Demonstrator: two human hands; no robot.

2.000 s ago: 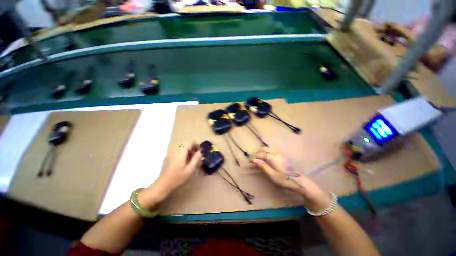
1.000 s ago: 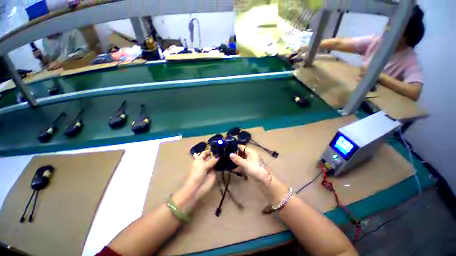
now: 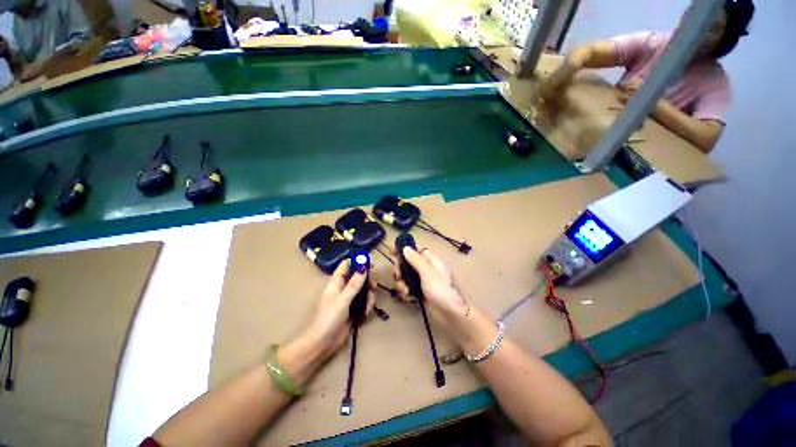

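My left hand holds a black unit on edge, with a white-blue light glowing at its top end and a lead hanging toward the front. My right hand holds another black unit on edge, its lead hanging down with a dark plug. Three black units with yellow marks lie just behind my hands: one at left, one in the middle and one at right, on the cardboard sheet.
The tester with lit blue screen stands at right, red and black wires hanging from it. Another unit lies on the left cardboard. The green conveyor carries several units. A person in pink sits beyond a metal post.
The two units that were together in my hands are now apart, one in each hand, turned on edge. The view has shifted, and the conveyor units appear farther left.
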